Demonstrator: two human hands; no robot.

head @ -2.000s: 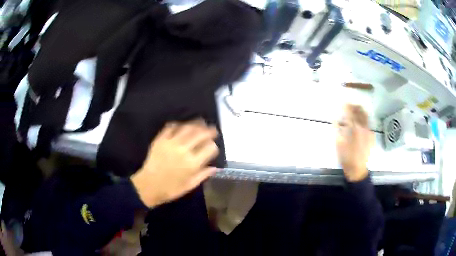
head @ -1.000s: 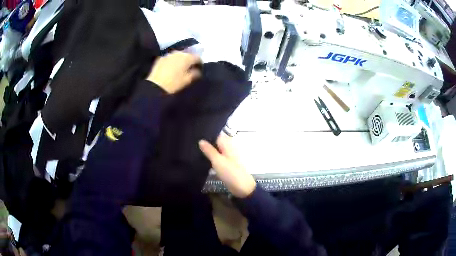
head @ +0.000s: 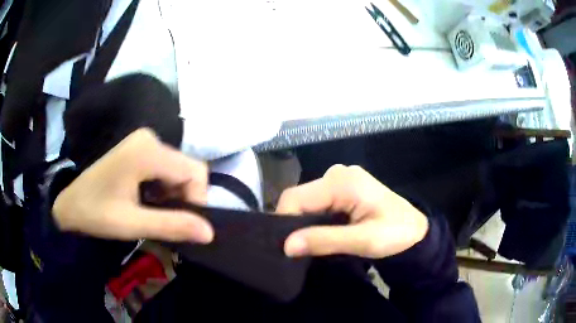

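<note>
A dark fabric panel (head: 252, 246) is stretched between my two hands, in front of the table's edge. My left hand (head: 136, 195) pinches its upper edge on the left, thumb on top. My right hand (head: 357, 217) pinches the same edge on the right, thumb on top. A dark bunched part (head: 126, 107) of cloth lies behind my left hand. A white piece (head: 237, 176) with a dark curved strip shows behind the held edge. The fingers behind the cloth are partly hidden.
Black thread snips (head: 388, 29) and a brown stick (head: 404, 9) lie on the white table (head: 303, 69). A vented white box (head: 483, 43) stands right. A ruler tape (head: 379, 120) runs along the front edge. Dark and white cloth (head: 54, 57) is piled left. A red thing (head: 136, 276) shows low left.
The view has shifted down, and the sewing machine head has left the picture. Both hands have moved from the cloth on the table to in front of its edge and now pinch a fabric edge.
</note>
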